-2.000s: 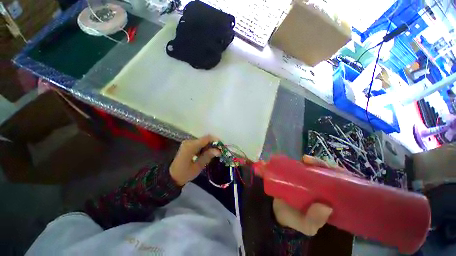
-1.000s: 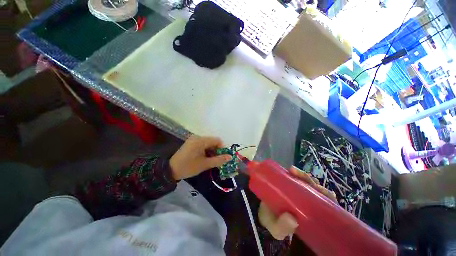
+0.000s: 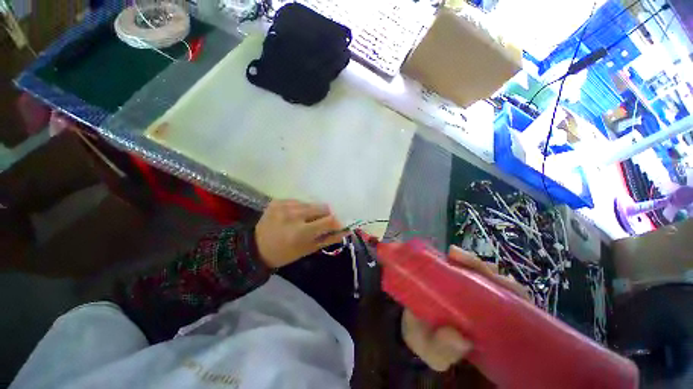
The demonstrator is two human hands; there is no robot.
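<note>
My left hand (image 3: 295,234) is closed at the bench's front edge, its fingers pinching a small piece with thin wires, mostly hidden by the fingers; the green board face does not show clearly. A white cable (image 3: 355,267) hangs below it. My right hand (image 3: 437,338) is wrapped round the red squeeze bottle (image 3: 486,315), which lies tilted with its nozzle pointing up and left. The nozzle tip is at the wires beside my left fingertips; whether it touches them I cannot tell.
A cream sheet (image 3: 304,144) lies on the bench with a black cloth item (image 3: 302,55) on it. A pile of cables (image 3: 517,247) is on the right. A cardboard box (image 3: 461,57), a blue tray (image 3: 532,167) and a white wire spool (image 3: 152,24) stand further back.
The green board faced the camera a second ago and is now turned and mostly hidden by my left fingers. The bottle is still held, with its nozzle near the wires.
</note>
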